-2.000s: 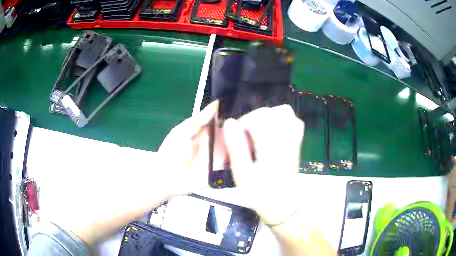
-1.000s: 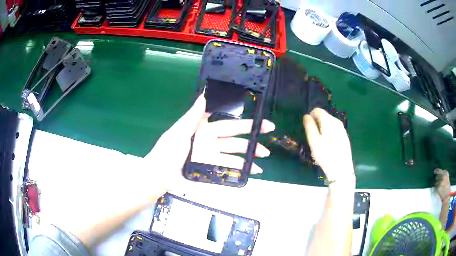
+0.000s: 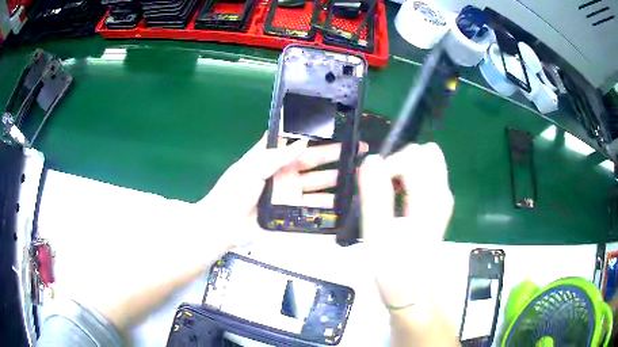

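My left hand (image 3: 237, 179) holds a black phone middle frame (image 3: 318, 71) nearly upright above the green surface. Its fingers show through the frame's window, below a dark flat sheet (image 3: 308, 115). My right hand (image 3: 406, 196), blurred, is closed on dark middle frames (image 3: 421, 101), tilted and seen almost edge-on, close to the right side of the left one; their number cannot be told. A dark frame shape (image 3: 374, 125) shows partly behind, mostly hidden. Two frames lie on the white surface nearest me, one with a white window (image 3: 325, 315) and one darker (image 3: 193, 329).
A red tray (image 3: 237, 37) with black frames is at the far side. Grey frames (image 3: 51, 91) lie far left on the green surface (image 3: 169, 129), a single frame (image 3: 522, 166) at right. Another frame (image 3: 482, 295) lies beside a green fan (image 3: 559, 315). Tape rolls (image 3: 420, 24) stand upper right.
My right hand has lifted dark frames from the green surface and moved left and up beside the left-held frame. The grey frames and the single right-hand frame have shifted left. The other person's hand has left view.
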